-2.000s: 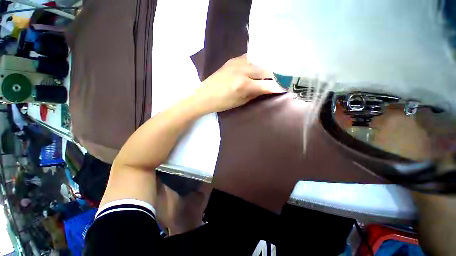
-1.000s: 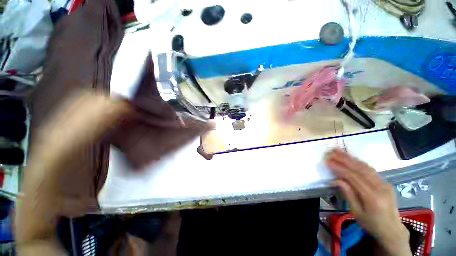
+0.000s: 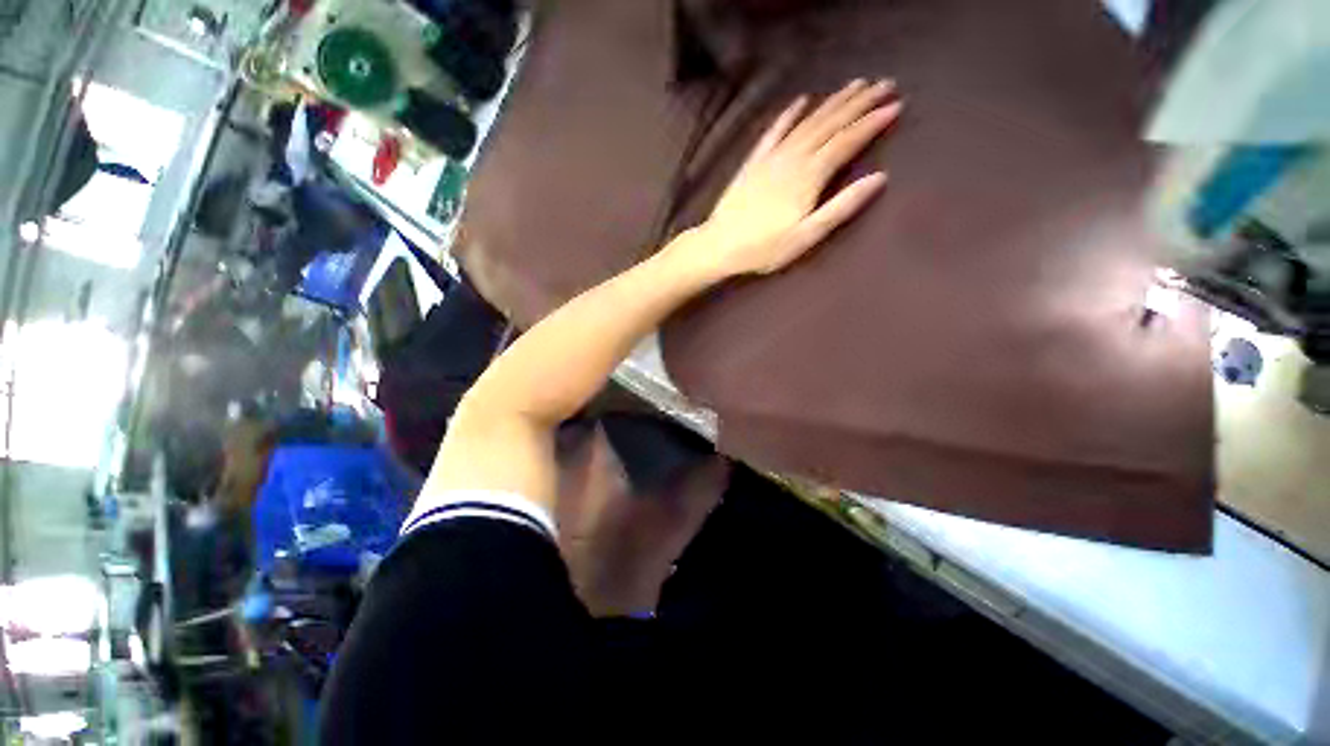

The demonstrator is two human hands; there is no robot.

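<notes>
A large brown cloth panel lies flat over the white sewing table, its right part reaching the bright lamp spot at the machine. My left hand lies palm down on the panel with its fingers spread, holding nothing. More brown cloth lies to its left, with folds between the two. The sewing machine head is cut off at the right edge; the needle area is partly hidden and blurred. My right hand is not in view.
The table's front edge runs down to the right. Thread cones, one with a green round end, stand at upper left. A blue bag or crate is on the floor at left.
The view has turned left. My left hand has gone from the blurred, bunched brown piece to a spread-out panel, which now covers the table by the machine. My right hand has left the picture.
</notes>
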